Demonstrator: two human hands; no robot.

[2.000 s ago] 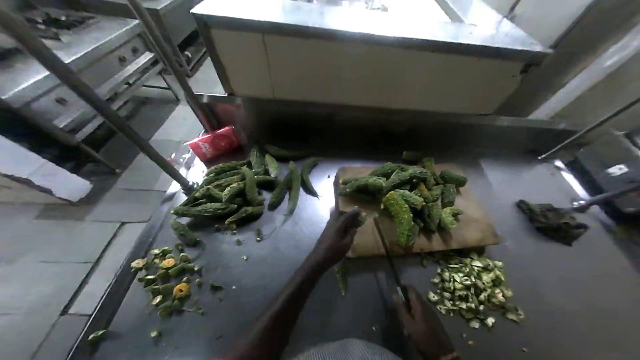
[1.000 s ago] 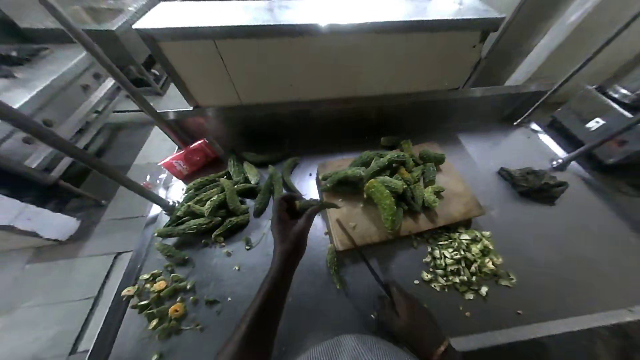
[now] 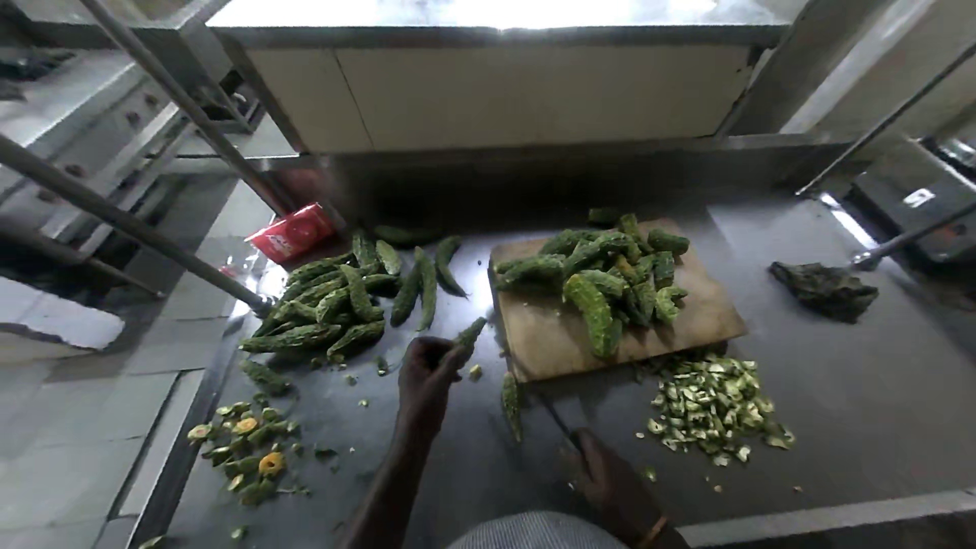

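My left hand (image 3: 431,370) grips a bitter gourd (image 3: 470,333) left of the wooden cutting board (image 3: 549,347). My right hand (image 3: 606,473) holds a knife (image 3: 560,419) by its handle, below the board's near edge, its blade pointing up and left. Bitter gourds (image 3: 595,313) are heaped on the board. More whole bitter gourds (image 3: 358,293) lie in a pile at the left, and a single bitter gourd (image 3: 511,406) rests on the steel table beside the board's near left corner. Chopped gourd pieces (image 3: 713,404) form a heap at the board's near right.
Gourd ends and yellowed pieces (image 3: 255,446) are scattered at the table's left. A red packet (image 3: 293,232) lies near a metal post (image 3: 183,99) at the far left. A dark crumpled cloth or bag (image 3: 823,290) is on the right. A raised edge (image 3: 534,171) runs along the back.
Two seconds ago my left hand was at the board's left edge; one second ago it was at the gourds on the left. It has since come nearer to me with a gourd. The knife stays in my right hand.
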